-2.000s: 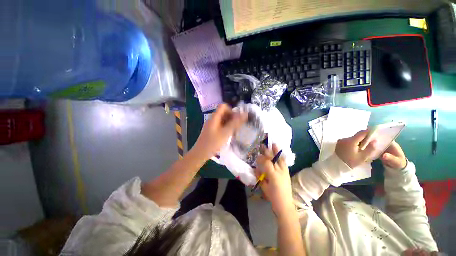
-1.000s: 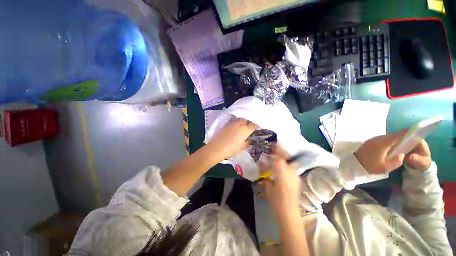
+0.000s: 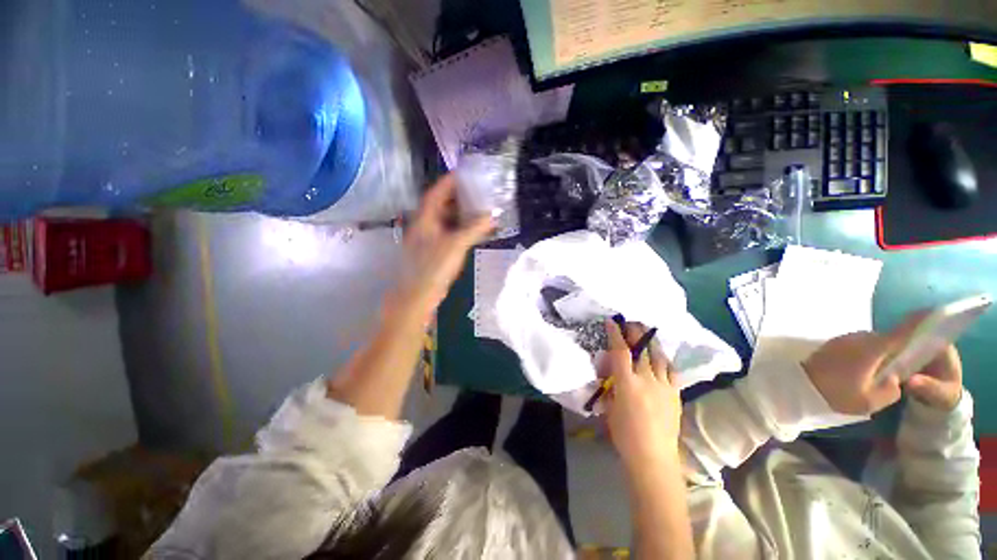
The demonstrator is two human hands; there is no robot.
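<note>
A white carrier bag (image 3: 656,295) lies open at the desk's front edge, with dark small parts bags (image 3: 582,317) inside. My left hand (image 3: 443,235) holds a shiny small parts bag (image 3: 487,184) with a white label, raised left of the carrier bag above the papers; it is blurred. My right hand (image 3: 640,383) holds a pen (image 3: 605,391) with a yellow barrel and dark tip between its fingers, and rests at the carrier bag's opening. Several silvery bags (image 3: 629,202) lie behind the carrier bag, partly over the keyboard.
Behind are a black keyboard (image 3: 804,137), a monitor (image 3: 743,27), and a mouse (image 3: 942,164) on its pad. Pink printed sheets (image 3: 481,93) lie at back left, white papers (image 3: 814,290) at right. A seated person at right holds a phone (image 3: 935,334). A blue water bottle (image 3: 273,120) stands left.
My left hand has moved out of the carrier bag, back and left, with a small bag. Another silvery bag has joined those behind since the first frame. My right hand stays near the opening.
</note>
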